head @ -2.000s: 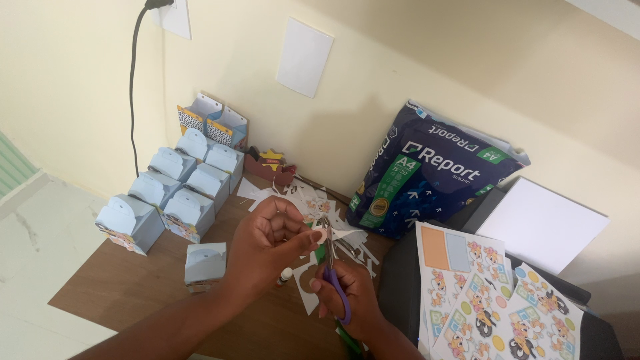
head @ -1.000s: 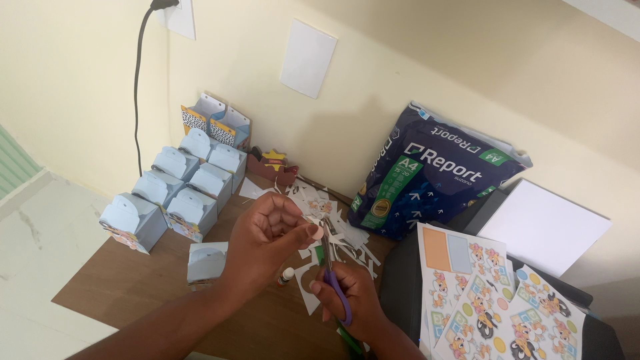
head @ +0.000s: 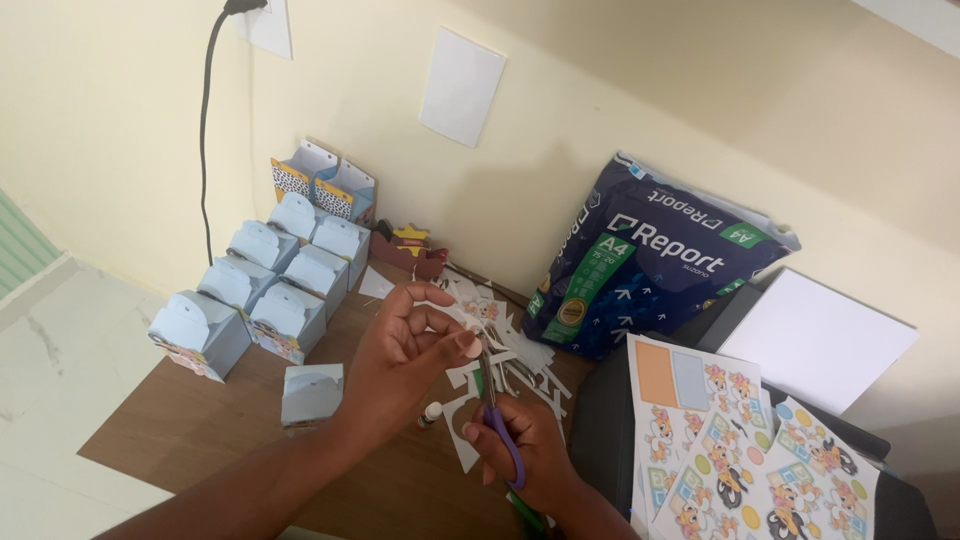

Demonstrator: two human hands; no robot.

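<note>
Between its thumb and fingers my left hand [head: 409, 352] pinches a small paper cutout [head: 473, 348], pale on the side that shows. My right hand [head: 525, 450] grips purple-handled scissors [head: 504, 444], their blades pointing up and meeting the cutout's edge. Whether the blades are parted is hard to tell. Beneath both hands lie white paper scraps [head: 551, 375], some with printed cartoon figures. A small glue bottle or stick [head: 430, 413] with a white cap is beside my left wrist. Close to my left forearm sits a single light blue paper box [head: 313, 390].
Several light blue paper boxes [head: 292, 315] stand in rows at left, with patterned ones [head: 330, 180] behind. A dark red tape dispenser [head: 409, 251] is near the wall. At right are a blue pack of A4 paper [head: 645, 262] and a black printer [head: 600, 435] bearing printed sheets [head: 750, 465].
The white scrap that stuck out to the right of the scissor blades two seconds ago no longer shows there. Both hands stay in nearly the same place.
</note>
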